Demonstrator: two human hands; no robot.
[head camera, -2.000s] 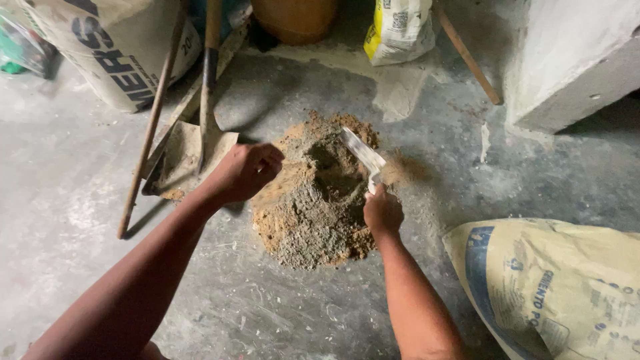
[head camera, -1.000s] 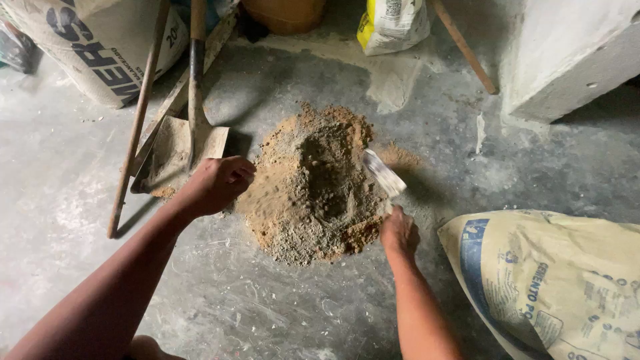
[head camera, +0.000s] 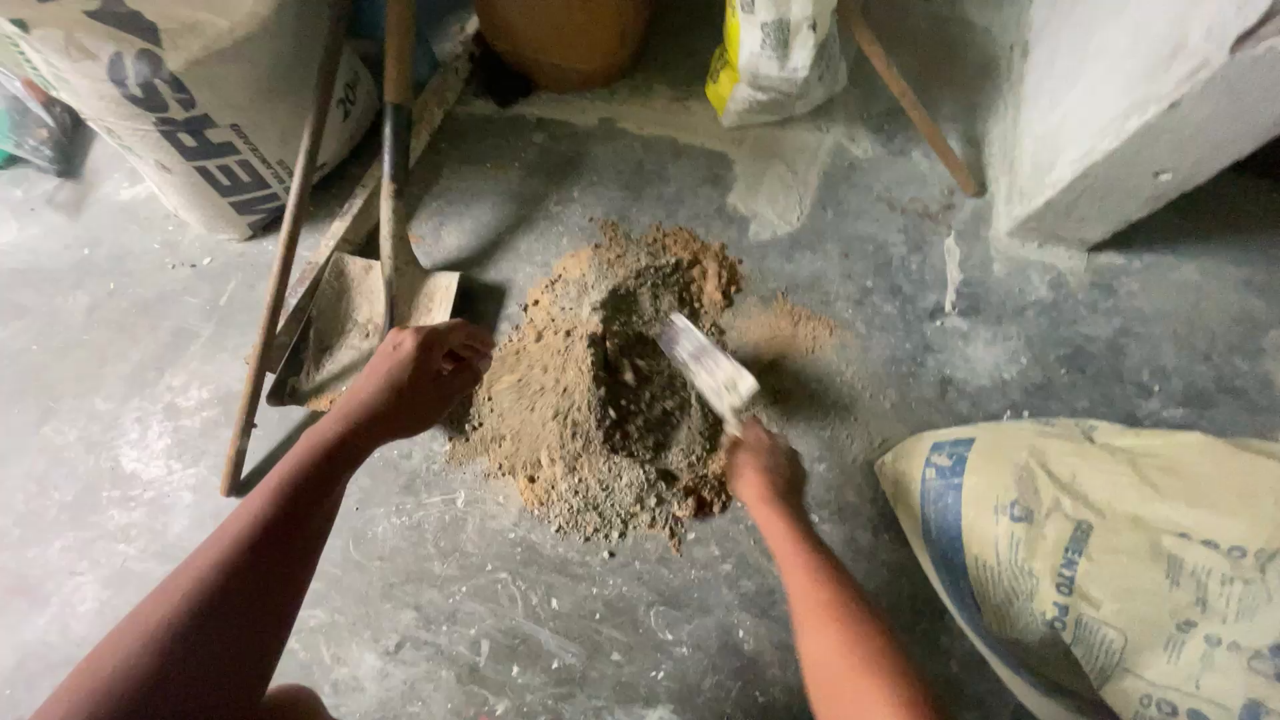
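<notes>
A mound of sandy, grey-brown mortar mix (head camera: 540, 400) lies on the concrete floor, with a darker hollow in its middle. My right hand (head camera: 765, 465) is closed on the handle of a trowel (head camera: 708, 365), whose pale, slightly blurred blade slants up and left over the hollow. The handle is mostly hidden in the fist. My left hand (head camera: 420, 375) hovers at the mound's left side, fingers curled, holding no visible object; whether the fingertips meet is unclear. Just behind it is the blade of a shovel (head camera: 340, 310).
A wooden pole (head camera: 285, 270) leans beside the shovel, before a large printed sack (head camera: 190, 110). A cement bag (head camera: 1120, 560) lies at the lower right. At the back are a brown rounded container (head camera: 565, 40), a white-and-yellow bag (head camera: 785, 60), a stick (head camera: 915, 100) and a concrete block structure (head camera: 1120, 140).
The trowel blade has swung from the mound's right edge back over the hollow. A second earlier it was at that edge. My left hand stays near the left side of the mound.
</notes>
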